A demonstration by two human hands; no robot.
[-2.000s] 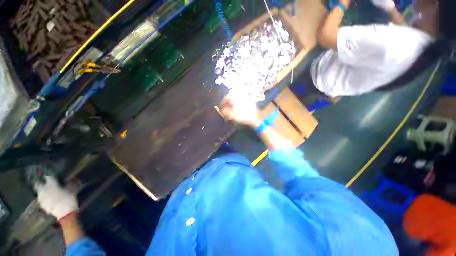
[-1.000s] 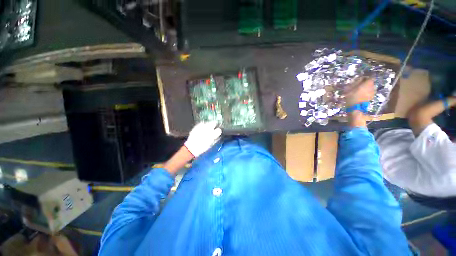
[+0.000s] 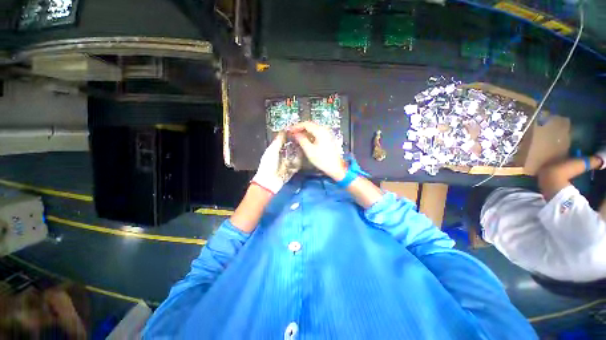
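The board carrier [image 3: 306, 106] with green circuit boards [image 3: 325, 113] lies on the dark bench in front of me. Its two far boards show; my hands partly cover the near ones. My left hand [image 3: 272, 166], in a white glove, is at the carrier's near left part. My bare right hand [image 3: 320, 149], with a blue wrist band, is bent over the near boards, its fingertips close to the left hand's. Something small and silvery shows by the left palm, but whether either hand grips it is unclear. The heap of silver pieces [image 3: 462, 129] lies to the right.
Small brass-coloured parts [image 3: 378, 145] lie between carrier and heap. A cardboard tray [image 3: 541, 143] is under and beside the heap, with a thin cable hanging over it. A coworker in white [image 3: 548, 229] is at the right. A black cabinet [image 3: 133, 172] stands left; green boards sit behind the bench.
My right hand has moved left from the silver heap to the carrier. My left hand has stayed near the carrier's near edge, now close to the right hand. The view has shifted slightly.
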